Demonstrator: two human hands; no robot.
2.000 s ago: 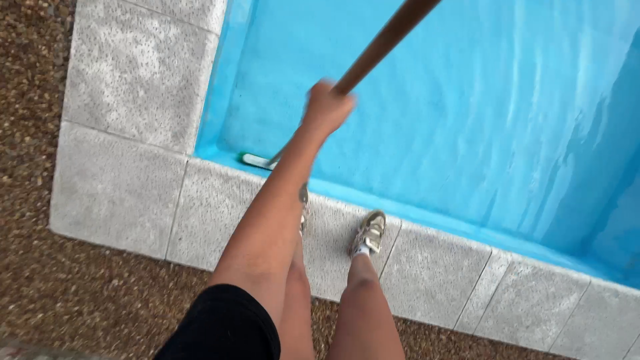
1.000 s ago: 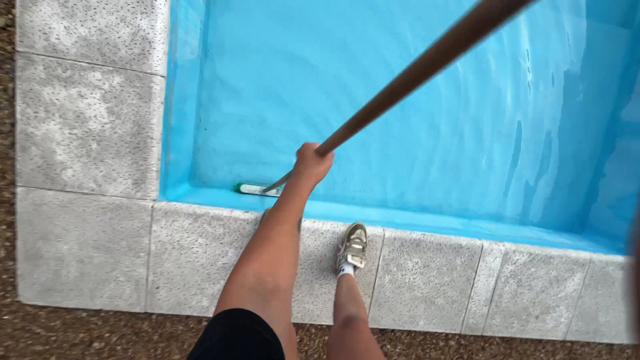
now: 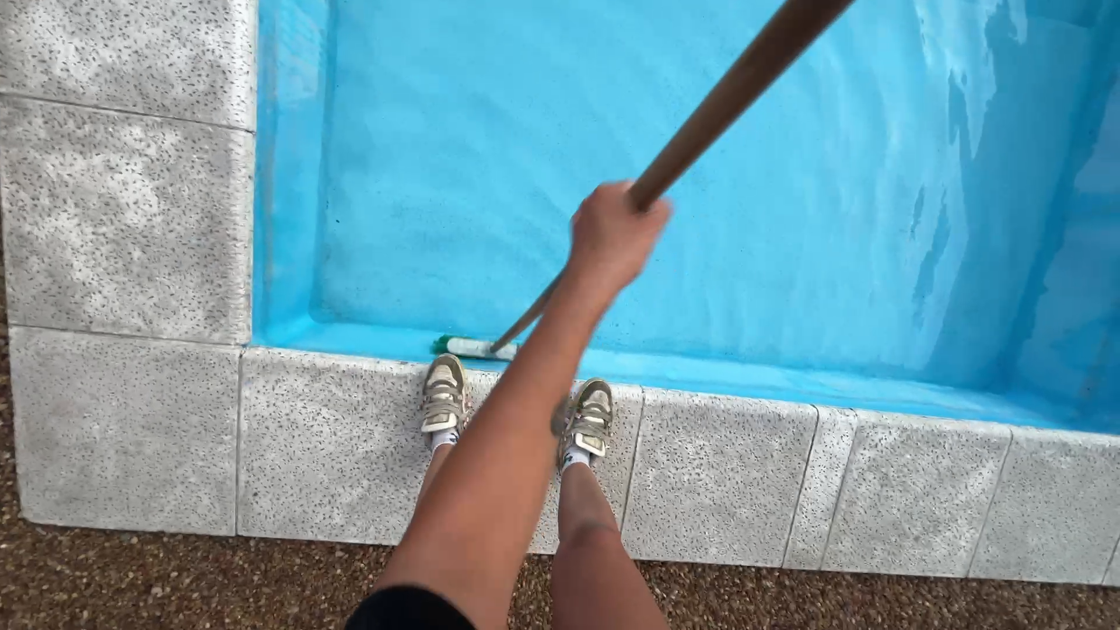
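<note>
My left hand (image 3: 617, 232) is closed around a long brown pole (image 3: 735, 105). The pole slants from the upper right down past my forearm to a pool brush (image 3: 477, 348) with a white body and green bristles. The brush lies at the near wall of the blue swimming pool (image 3: 612, 297), just beyond the toe of my left shoe (image 3: 444, 398); my forearm hides its right end. The pole's upper end runs out of view at the top. My right hand is not in view.
Pale speckled coping slabs (image 3: 717, 481) border the pool on the near and left sides, meeting at a corner. My right shoe (image 3: 591, 420) also stands on the near coping, close to the water's edge. Brown pebbled ground (image 3: 219, 577) lies behind the slabs.
The brush has moved right along the near wall, away from the pool's corner. My left hand has kept its hold on the pole. My left shoe, hidden a second ago, now shows.
</note>
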